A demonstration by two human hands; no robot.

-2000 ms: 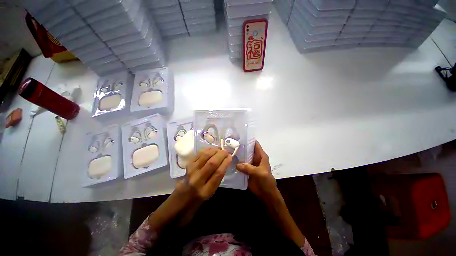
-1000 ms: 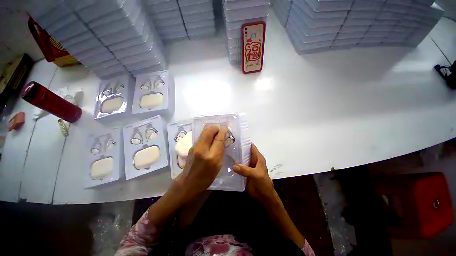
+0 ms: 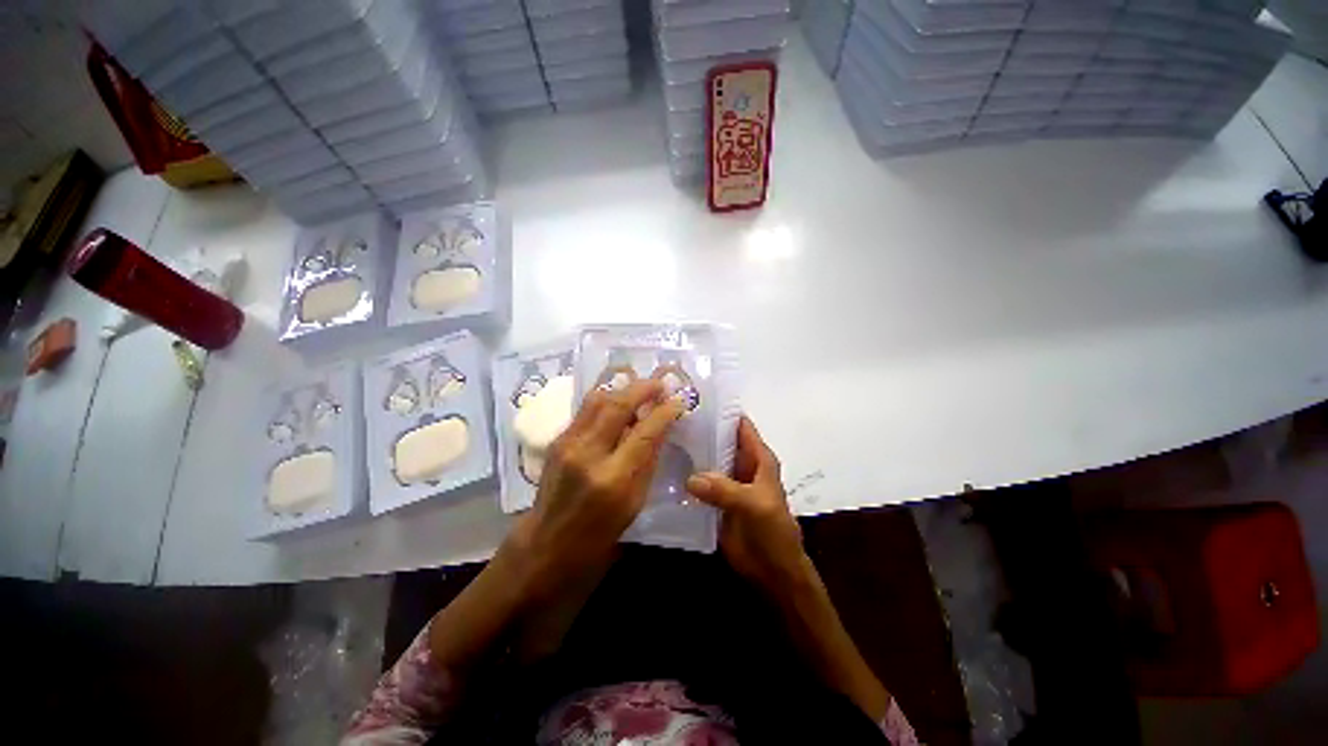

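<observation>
A pale translucent blister tray (image 3: 699, 346) lies at the table's front edge, on top of others. My right hand (image 3: 746, 496) grips its right side, thumb on top. My left hand (image 3: 600, 464) is over the tray, its fingertips on a small earbud (image 3: 673, 388) at the upper right hollow. The upper left hollow is partly covered by my fingers. A cream-white charging case (image 3: 543, 414) lies on the neighbouring tray, partly behind my left hand. The rounded lower hollow of the held tray shows no case.
Filled trays (image 3: 427, 423) stand at the left in two rows. Tall tray stacks (image 3: 1041, 73) line the back. A red-edged phone (image 3: 740, 136) leans on one. A dark red flask (image 3: 156, 289) lies far left, a red stool (image 3: 1216, 598) below right.
My left hand has moved from the tray's lower part to its upper left hollow, then right to the upper right hollow. My right hand has kept its hold.
</observation>
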